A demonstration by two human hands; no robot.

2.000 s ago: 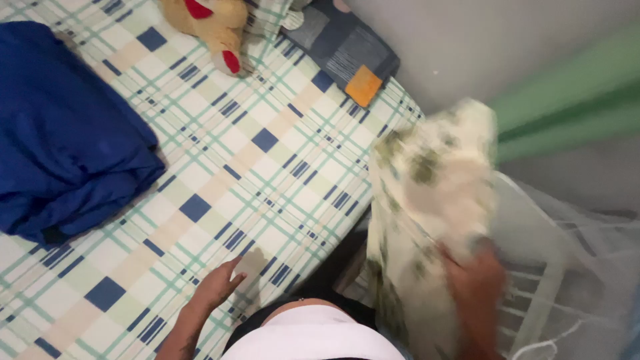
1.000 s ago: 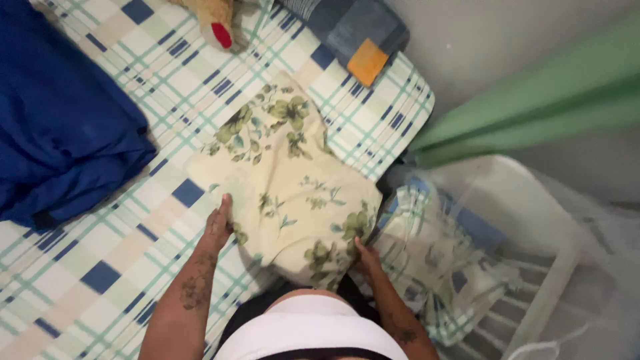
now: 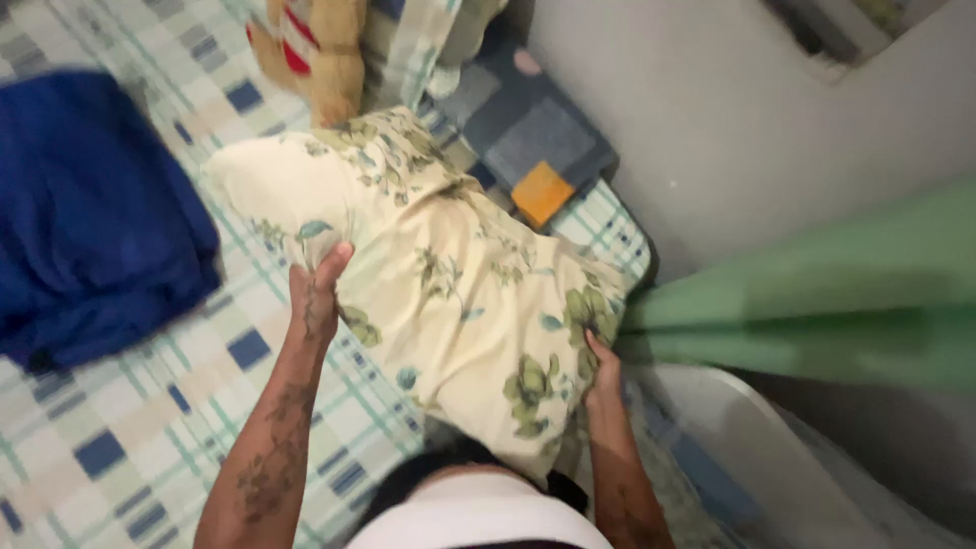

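A cream pillow with a green and teal floral cover (image 3: pixel 465 282) is held in front of me, over the bed's checked sheet (image 3: pixel 248 347). My left hand (image 3: pixel 320 286) grips its left side, thumb on top and fingers out of sight around the cloth. At the right side my right hand (image 3: pixel 602 362) grasps the pillow's edge, its fingers partly hidden. The pillow's upper left end lies near a tan stuffed toy (image 3: pixel 335 69) with red parts. Folds run across the middle of the cover.
Folded blue fabric (image 3: pixel 99 221) lies on the left. Dark patchwork-patterned bedding with an orange square (image 3: pixel 543 193) lies by the grey wall (image 3: pixel 686 99). A green curtain (image 3: pixel 823 297) hangs at the right, above a white crib-like frame (image 3: pixel 732 427) with netting.
The floral pillow, at the bed's right edge two seconds ago, came over the bed with both hands on it. Since one second ago it has stretched out wider, and the hands have moved farther forward.
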